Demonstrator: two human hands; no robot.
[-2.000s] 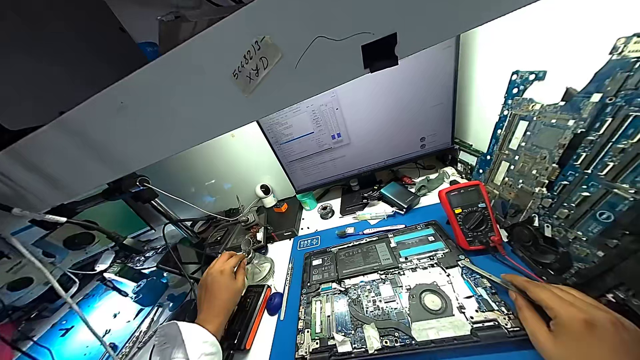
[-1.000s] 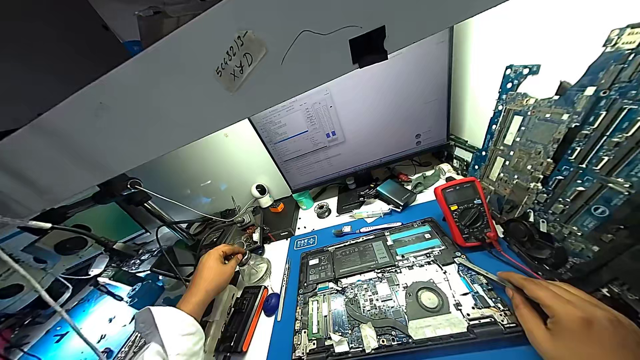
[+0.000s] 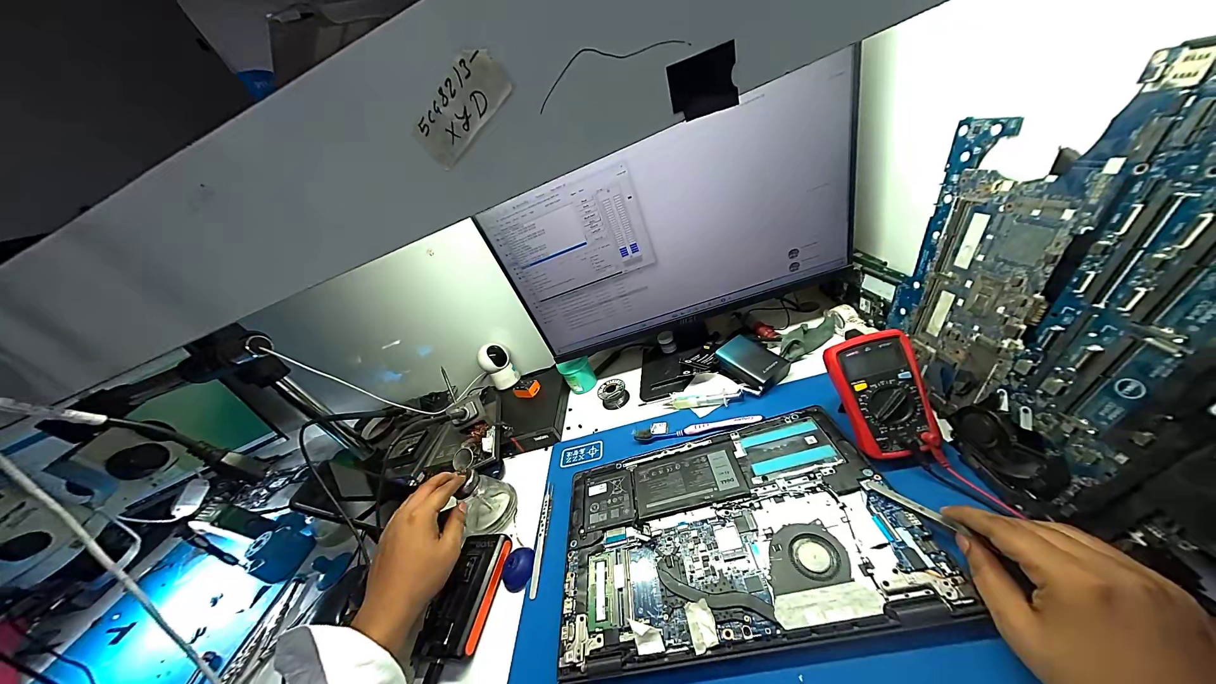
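An opened laptop base (image 3: 741, 541) lies on a blue work mat (image 3: 655, 437), its battery (image 3: 679, 483), circuit board and cooling fan (image 3: 810, 559) exposed. My right hand (image 3: 1073, 589) grips metal tweezers (image 3: 907, 503), whose tips rest over the laptop's upper right corner. At the left, beside the mat, my left hand (image 3: 418, 546) has its thumb and fingers at the dark neck or cap of a clear glass jar (image 3: 491, 505). Whether that cap is loose from the jar, I cannot tell.
Behind the laptop stand a red multimeter (image 3: 883, 394), a toothbrush-like brush (image 3: 698, 429), a solder wire spool (image 3: 613, 393) and a monitor (image 3: 684, 209). Circuit boards (image 3: 1026, 247) rise at the right. A black and orange case (image 3: 465, 598) lies near my left forearm. A shelf edge (image 3: 313, 180) crosses overhead.
My left hand has shifted slightly about the jar's neck, its fingers rearranged. My right hand and the tweezers have stayed nearly still over the laptop.
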